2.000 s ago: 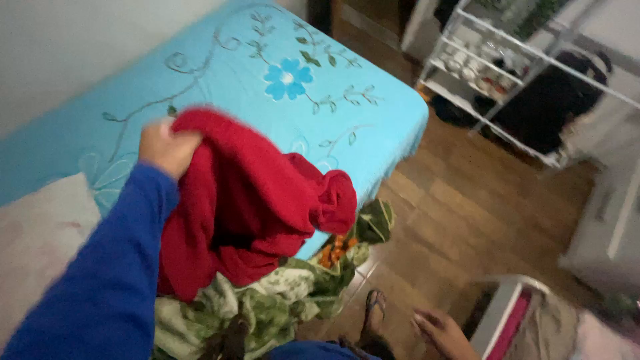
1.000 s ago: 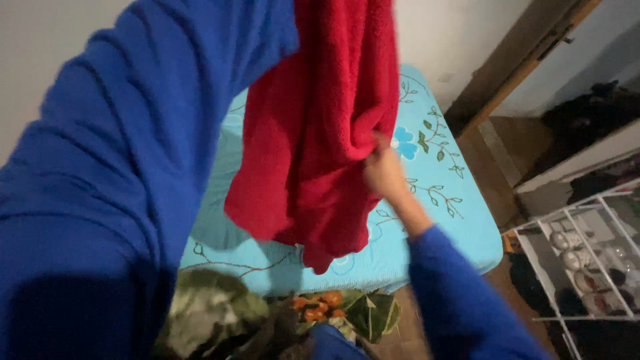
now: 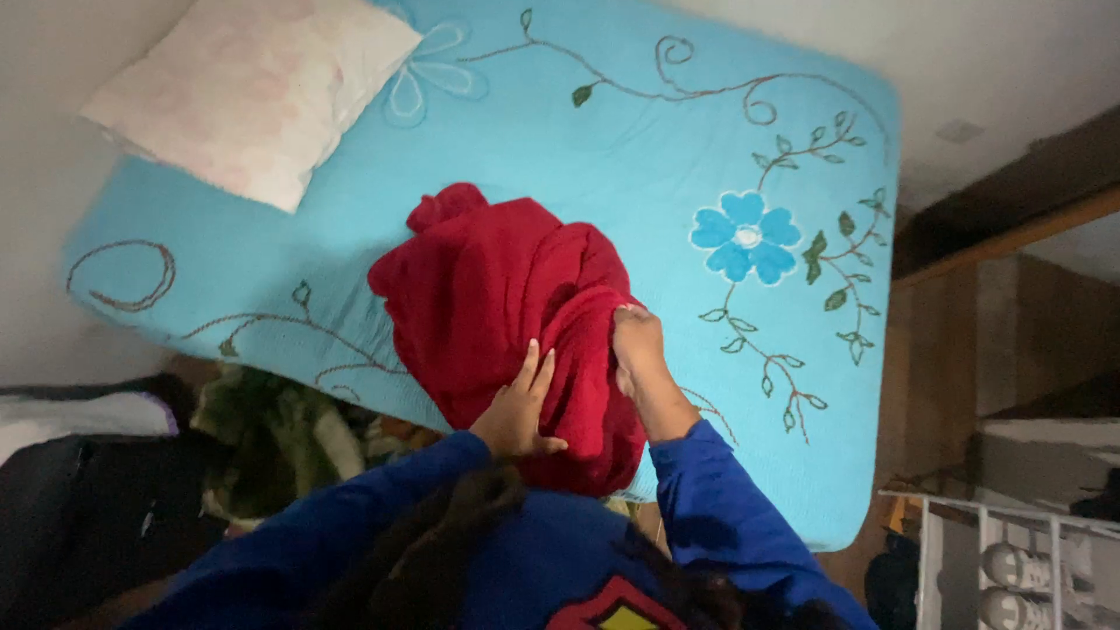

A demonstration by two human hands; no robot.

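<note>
A red fleece blanket [image 3: 490, 297] lies bunched on the near middle of a bed with a light blue sheet [image 3: 560, 149] patterned with flowers and vines. My left hand [image 3: 522, 407] rests on the near part of the red cloth, its fingers spread. At the right edge of the cloth, my right hand [image 3: 640, 350] has its fingers curled and closed on a fold. Part of the red cloth hangs near the bed's front edge, close to my body. A pale pillow [image 3: 254, 96] lies at the upper left of the bed.
A green patterned blanket [image 3: 280, 437] lies beyond the bed's near edge at the left, beside a dark object [image 3: 87, 516]. At the lower right stands a white metal rack [image 3: 984, 525] holding shoes [image 3: 1015, 569]. Walls border the bed's far side.
The red cloth, held up hanging about one second ago, now lies heaped on the bed. Both hands have come down to it. The view has turned, and the pillow shows fully.
</note>
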